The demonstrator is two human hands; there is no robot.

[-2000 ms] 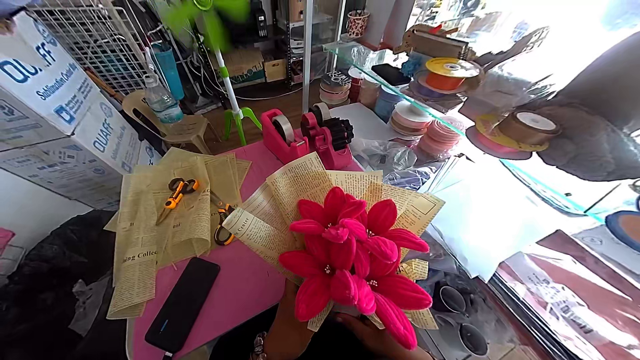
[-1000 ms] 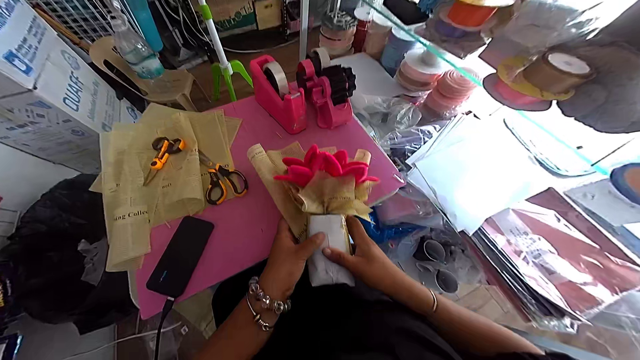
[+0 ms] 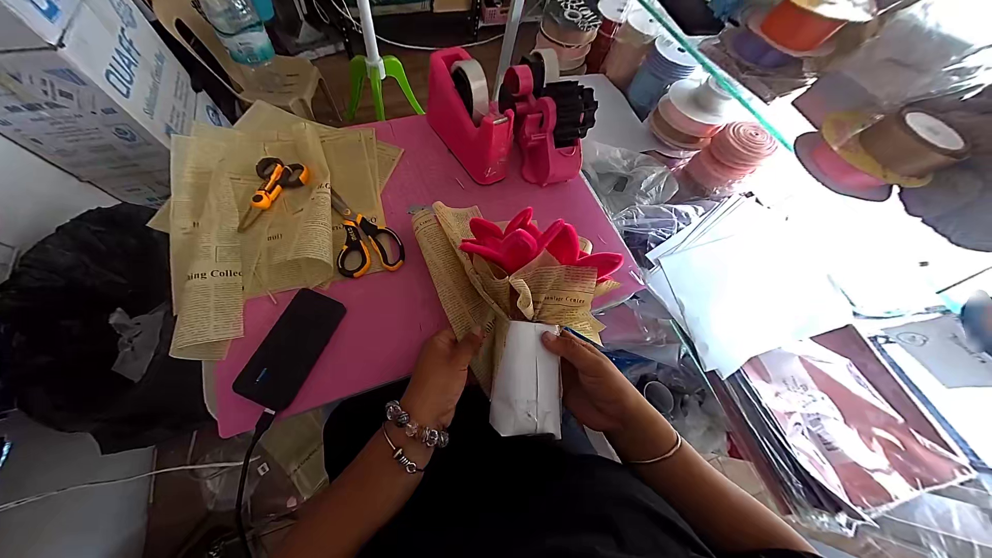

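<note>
Between my two hands is a bouquet of bright pink fabric-like flowers (image 3: 519, 242) in newsprint-patterned wrapping paper (image 3: 457, 271), with a white paper wrap (image 3: 527, 380) around its stem end. My left hand (image 3: 443, 376) grips the newsprint paper at the bouquet's left side. My right hand (image 3: 593, 380) holds the white wrap from the right, thumb on its upper edge. The flowers point away from me over the pink table (image 3: 372, 325). Left of the bouquet lie orange-and-black scissors (image 3: 368, 240) and orange-handled pruning snips (image 3: 271, 186) on newsprint sheets (image 3: 209, 256).
A black power bank (image 3: 291, 349) with a cable lies at the table's near left. Pink tape dispensers (image 3: 473, 124) stand at the back. Ribbon rolls (image 3: 686, 116), white sheets (image 3: 759, 271) and plastic-wrapped paper packs (image 3: 845, 418) are on the right. Boxes (image 3: 101, 101) stand at the left.
The bouquet was first face-up with its blooms toward me; one second ago it was turned with its white stem end toward me. Since then my left hand has shifted onto the newsprint paper.
</note>
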